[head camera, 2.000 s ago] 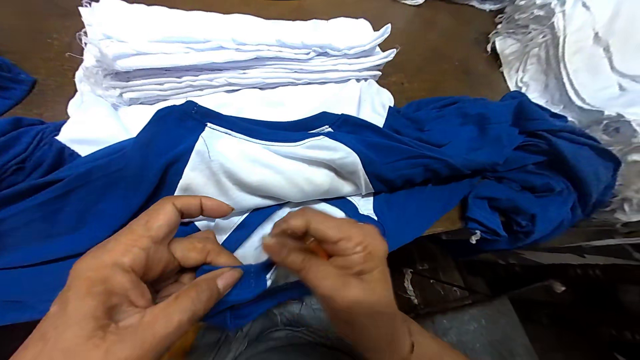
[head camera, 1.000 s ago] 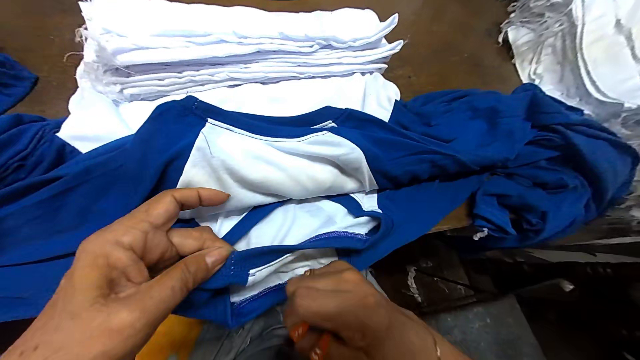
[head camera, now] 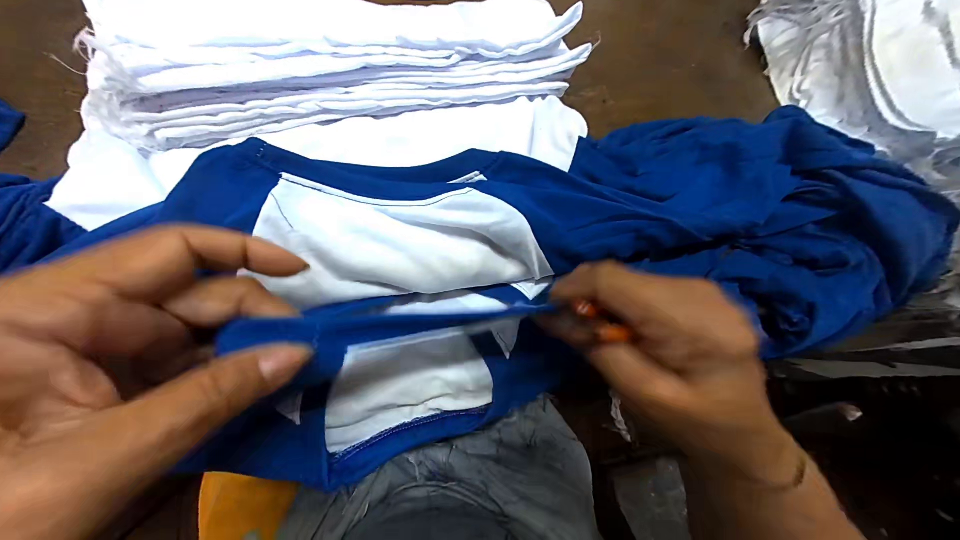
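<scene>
A blue and white raglan-style garment lies spread across the table, its neckband toward me pulled into a taut line. My left hand pinches the left end of that blue band between thumb and fingers. At the band's other end, my right hand grips the cloth with its fingertips and also holds a small orange-handled tool, mostly hidden in the palm; its kind cannot be told. Below the band, a white panel with a stitched blue edge shows.
Behind the garment lies a stack of folded white cloth pieces with frayed edges. More white and grey cloth is at the upper right. Bunched blue fabric lies to the right on the brown table. Dark parts show beyond the table's near edge.
My right hand has moved up and to the right from the near edge of the neck opening, and the band is now stretched between both hands. My left hand keeps its pinch.
</scene>
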